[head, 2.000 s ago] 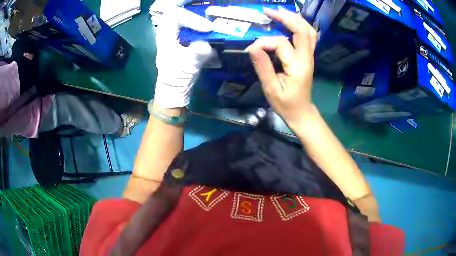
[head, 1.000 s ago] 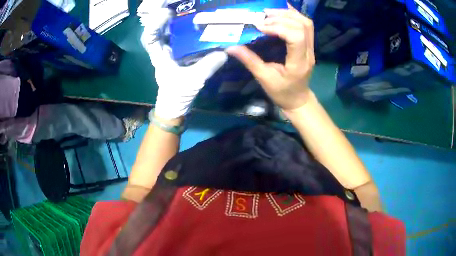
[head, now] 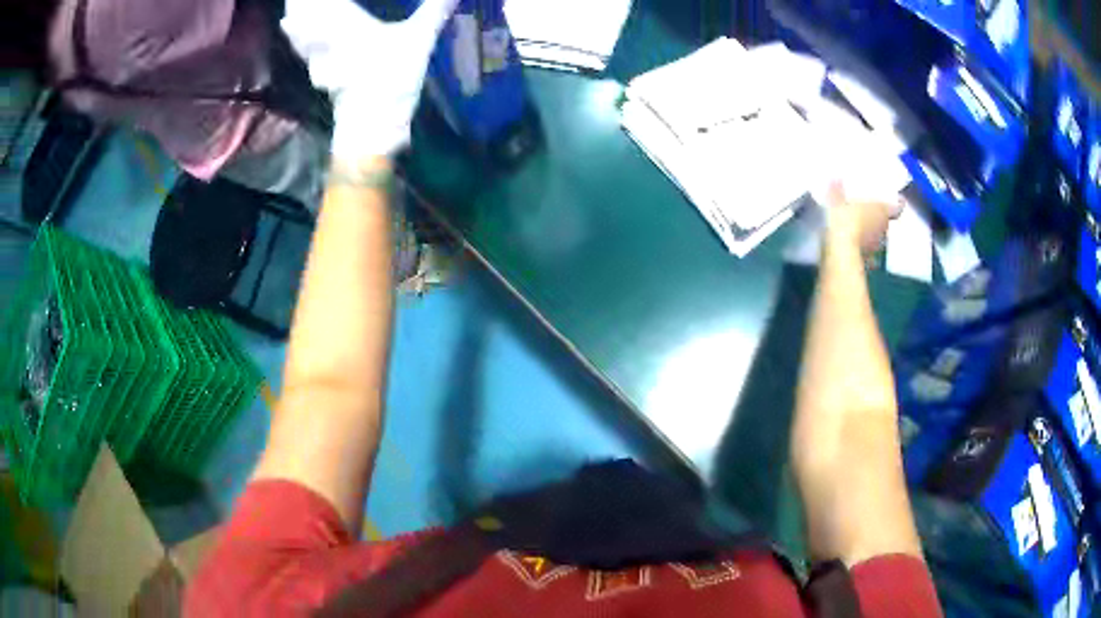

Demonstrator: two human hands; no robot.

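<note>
My left hand (head: 368, 60), in a white knitted glove, is at the top edge, partly cut off. Its fingers are spread beside a blue box (head: 483, 79); whether it touches the box is unclear. My right hand (head: 862, 220) is bare, at the right end of the white papers (head: 724, 139). It holds white paper between thumb and fingers; its fingertips are blurred and partly hidden in the glare. The papers lie in loose, overlapping stacks on the green table.
The green table (head: 580, 242) runs diagonally. Another white stack (head: 565, 30) lies at the top. Blue boxes (head: 1036, 513) crowd the right side. A person in pink (head: 157, 73) is at upper left, near a black stool (head: 205, 242). Green crates (head: 121, 350) and cardboard (head: 109, 519) are at lower left.
The view has swung round. The blue box that was between my hands is no longer there. My hands are wide apart, the right one now at the papers.
</note>
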